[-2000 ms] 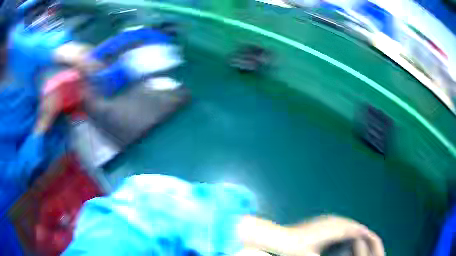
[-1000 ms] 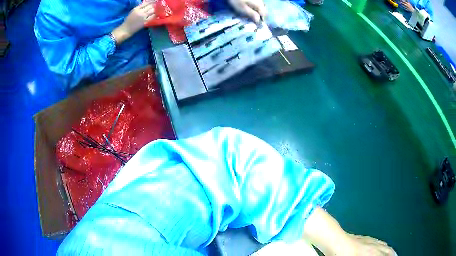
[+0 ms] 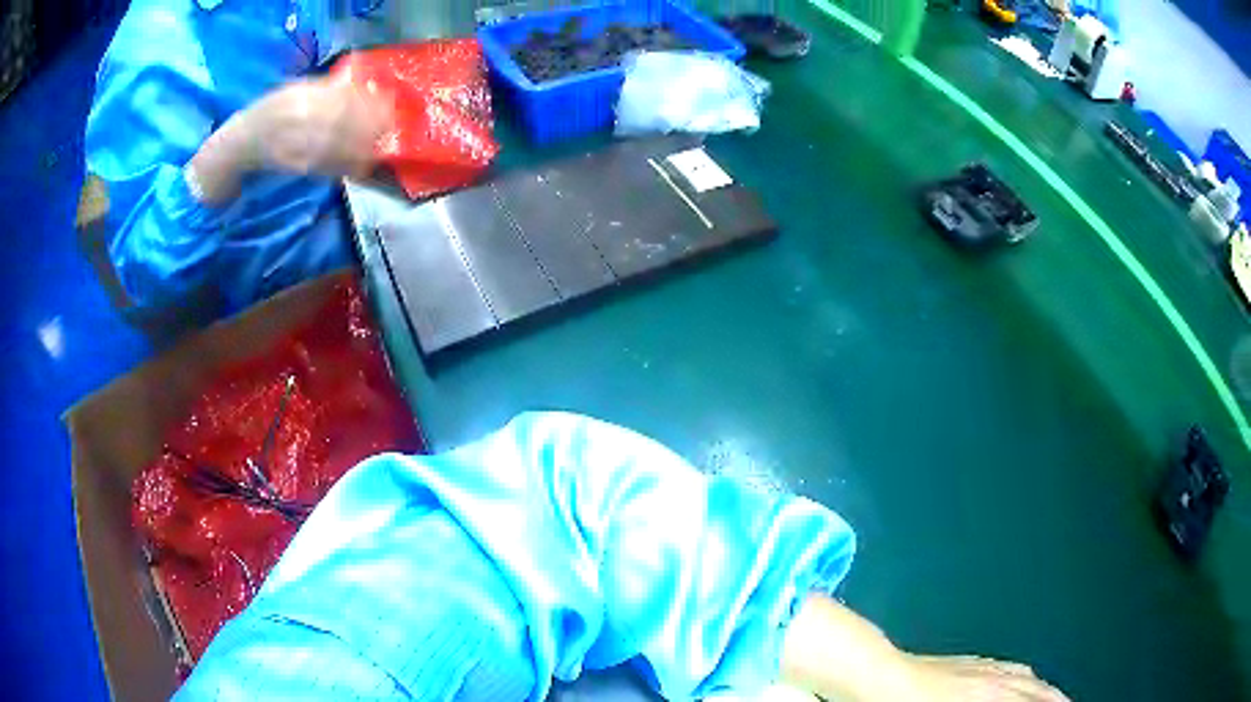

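Note:
One light-blue sleeve, which looks like my left arm's, crosses the lower part of the view. My left hand (image 3: 967, 678) shows at the bottom edge, partly cut off; its fingers and anything in them are hidden. My right hand is out of view. One open black device housing (image 3: 981, 206) lies on the green bench (image 3: 851, 370) at upper right. Another black housing (image 3: 1192, 491) lies near the right edge. Both are away from my visible hand.
A neighbouring worker holds red bubble wrap (image 3: 442, 117) beside a long dark tray (image 3: 549, 247). Behind it are a blue parts bin (image 3: 569, 107) and clear plastic bag (image 3: 693, 93). A carton (image 3: 110, 480) with red wrap stands left of the bench.
The pale, dark-marked sheet over the dark tray is gone, baring its surface. The neighbour's hand and red wrap have moved. The blue bin now shows. My arm stays low in the picture.

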